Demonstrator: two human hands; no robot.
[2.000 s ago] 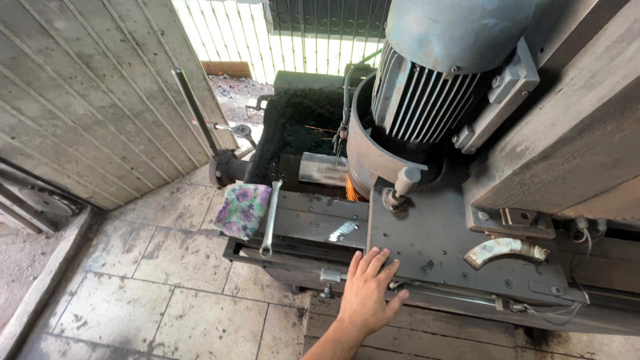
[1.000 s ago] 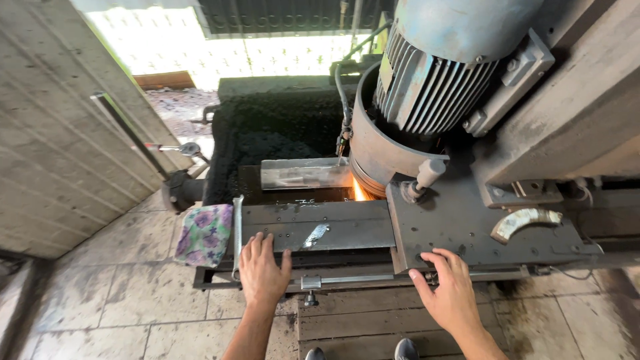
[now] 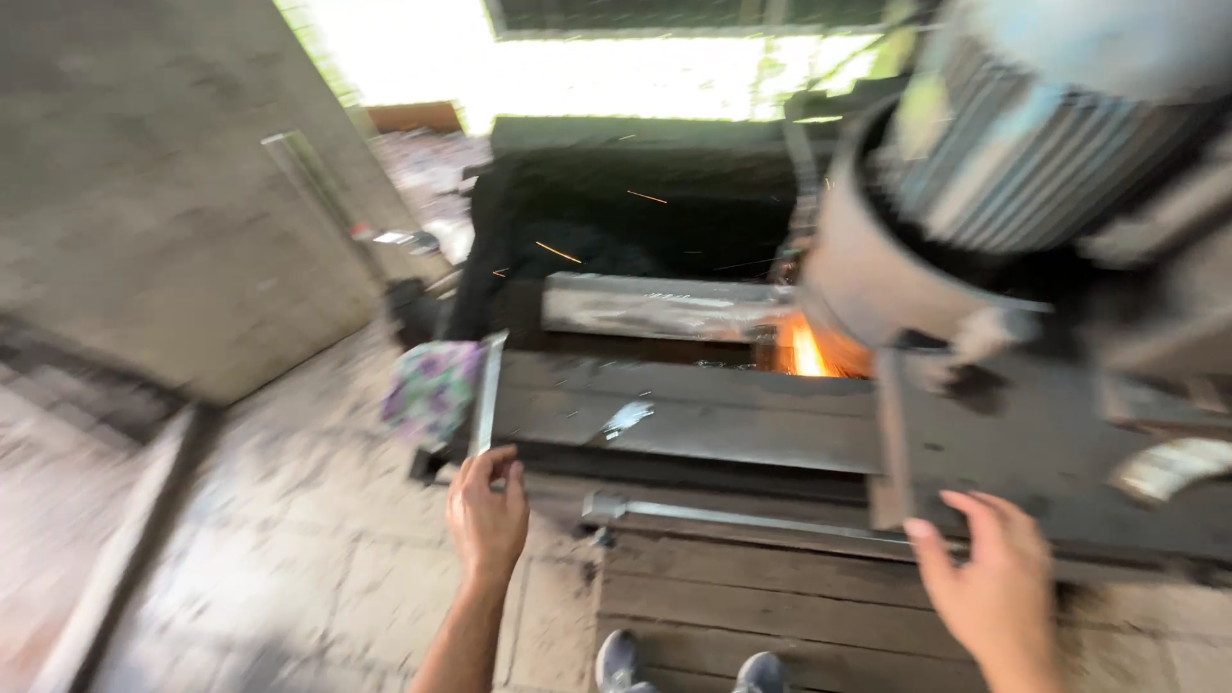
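My left hand (image 3: pixel 489 510) is at the near end of a metal wrench (image 3: pixel 489 395), its fingertips at or just below it; blur hides whether it grips. A purple and green floral cloth (image 3: pixel 430 393) lies left of the wrench. My right hand (image 3: pixel 996 568) has its fingers apart, beside the near edge of the machine's flat metal cover (image 3: pixel 1001 462). Beyond the front ledge (image 3: pixel 693 414) a metal bar (image 3: pixel 664 306) lies by the round grinding wheel guard (image 3: pixel 847 260), with orange sparks (image 3: pixel 804 348) at its right end.
A large finned motor (image 3: pixel 1039 135) stands above the guard. A curved pale piece (image 3: pixel 1169 469) rests on the cover at the right. A rod (image 3: pixel 760 520) runs along the machine's front. Wooden slats (image 3: pixel 770 597) lie underfoot. An upright post (image 3: pixel 318 183) stands at the left; sparks fly over the dark trough (image 3: pixel 635 212).
Two seconds ago only one hand showed, on the machine's front edge. A second ago my left hand lay on the ledge; now it is at the wrench's near end.
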